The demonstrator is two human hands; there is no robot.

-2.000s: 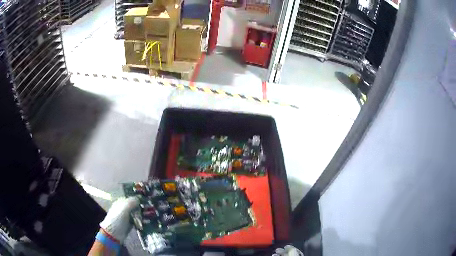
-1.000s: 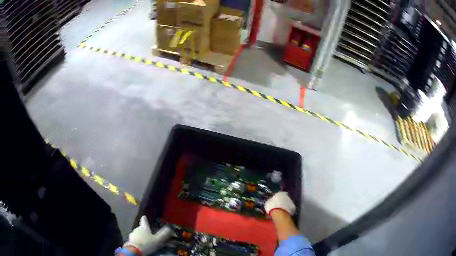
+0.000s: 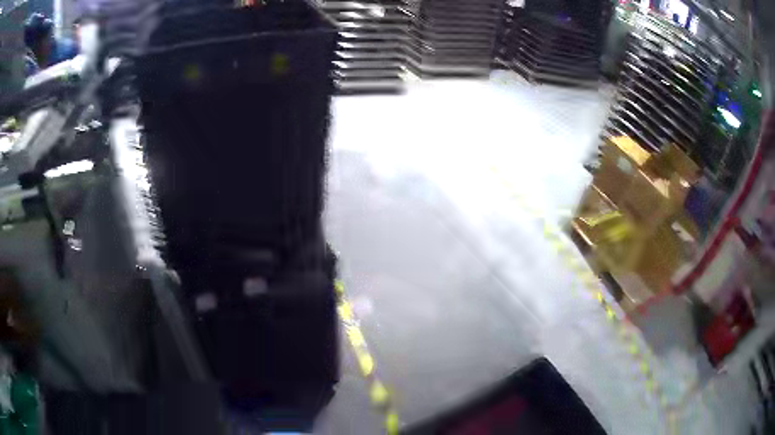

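Neither of my hands is in the picture. The black tote (image 3: 552,384) with red inside is cut off by the bottom edge, right of centre. Its contents cannot be made out, and no circuit board shows in the visible corner. The view is strongly blurred.
A tall dark stack (image 3: 246,170) stands left of centre. A grey bench or machine (image 3: 93,297) is at the left edge. Yellow-black tape (image 3: 361,353) marks the grey floor. Cardboard boxes (image 3: 646,225) and racks (image 3: 463,38) stand beyond. A blurred person (image 3: 47,47) shows at upper left.
The view has swung to the left. The tote has moved to the bottom edge, and both my hands and the boards have left the picture. The dark stack and bench have come into view.
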